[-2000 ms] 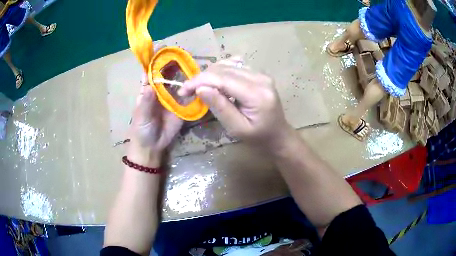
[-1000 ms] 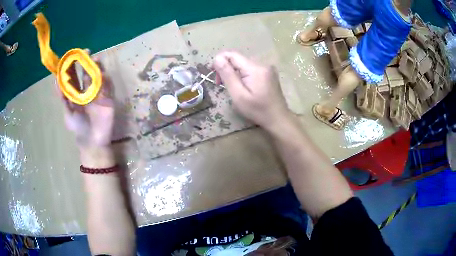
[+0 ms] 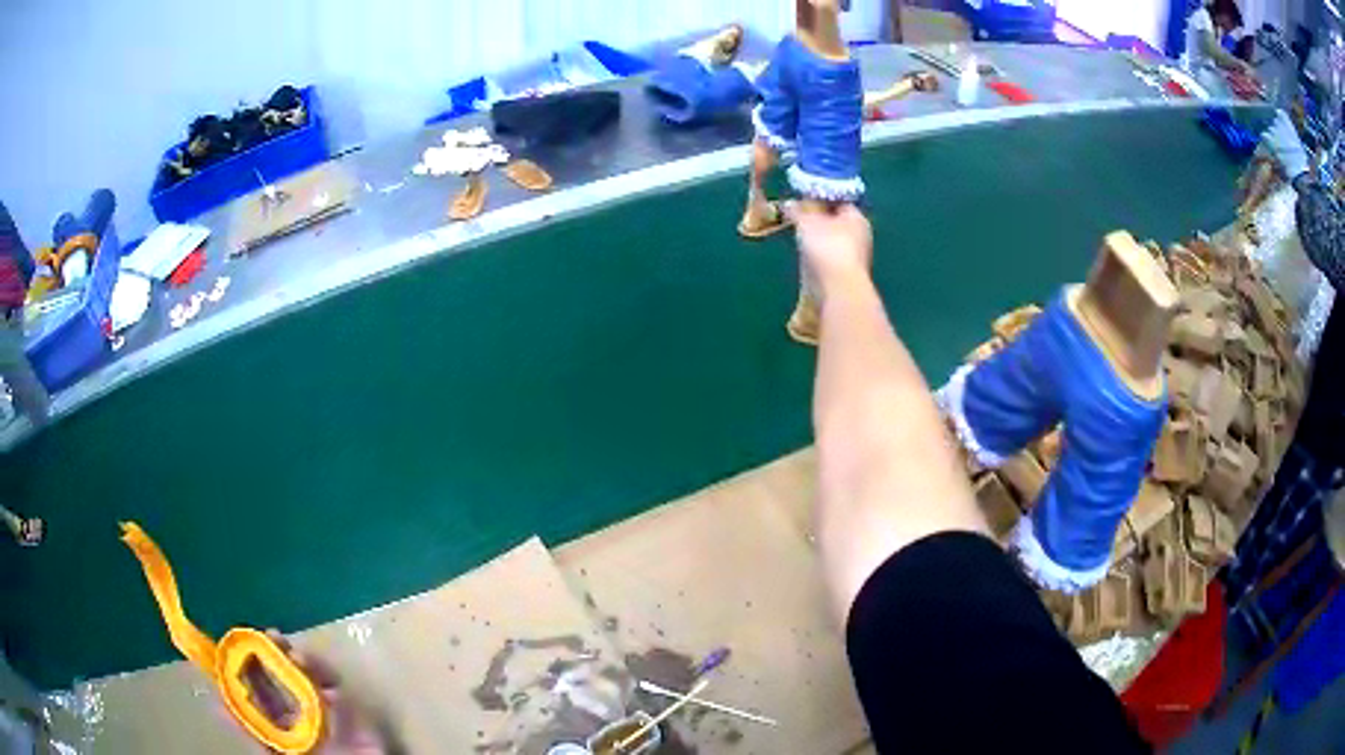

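Note:
My left hand (image 3: 336, 711), partly cut off by the bottom edge, holds the orange-yellow sash ring (image 3: 270, 689), its tail pointing up and left. My right hand (image 3: 835, 236) is stretched far forward over the belt, at the leg of a lower body with blue shorts (image 3: 829, 118); its fingers are closed round the leg below the fringed cuff. A second lower body (image 3: 1089, 428) with a tan waist block (image 3: 1128, 303) stands at the right. The glue pot (image 3: 631, 735) is at the bottom edge, with thin sticks (image 3: 679, 711) over and beside it.
The green conveyor belt (image 3: 443, 398) crosses ahead. Tan waist blocks (image 3: 1232, 398) are heaped at right. Stained cardboard (image 3: 487, 620) lies under the pot. Beyond the belt, a bench holds blue crates (image 3: 236, 185), loose parts and a white bottle (image 3: 968, 80). A person (image 3: 1213, 37) is far right.
The view has tilted up. My right hand has left the glue pot, let go of the stick and reached out to a lower body on the belt. My left hand still holds the sash ring.

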